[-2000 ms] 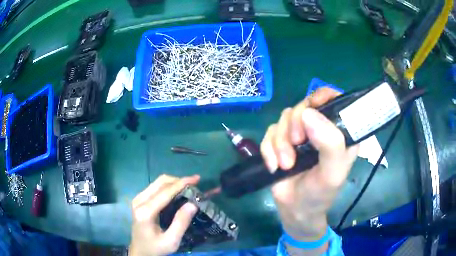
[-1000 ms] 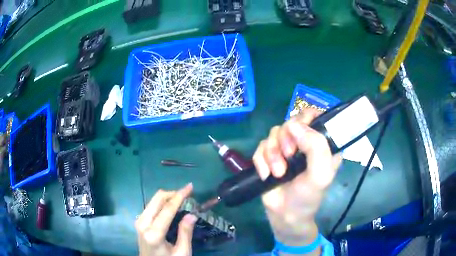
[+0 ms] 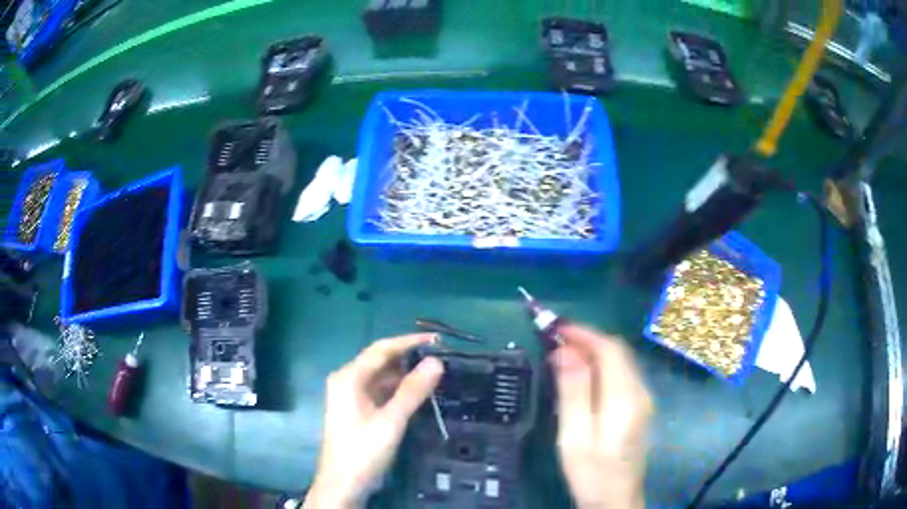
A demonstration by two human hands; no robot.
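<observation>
A black device housing [image 3: 477,398], open side up, lies low in the middle, with a thin white lead [image 3: 441,416] across it. My left hand [image 3: 383,403] grips its upper left corner with thumb and fingers. My right hand [image 3: 602,408], blurred, is right of the housing, its fingertips at the dark red bottle [image 3: 546,320] and covering its lower part; whether they grip it I cannot tell. The bottle's needle tip points up left. The electric screwdriver [image 3: 701,211] hangs from the yellow hanger [image 3: 799,84], out of my hands.
The large blue bin [image 3: 487,247] of white leads is beyond the housing; a small blue bin [image 3: 656,328] of gold pieces is right. A thin dark tool [image 3: 450,329] lies above the housing. Other housings [image 3: 223,333] and a blue bin [image 3: 70,283] of black parts stand left. A black cord [image 3: 766,418] hangs right.
My right hand has let go of the electric screwdriver, which now hangs up right, and is at the red bottle. The held housing now shows its open side. The camera view has shifted left.
</observation>
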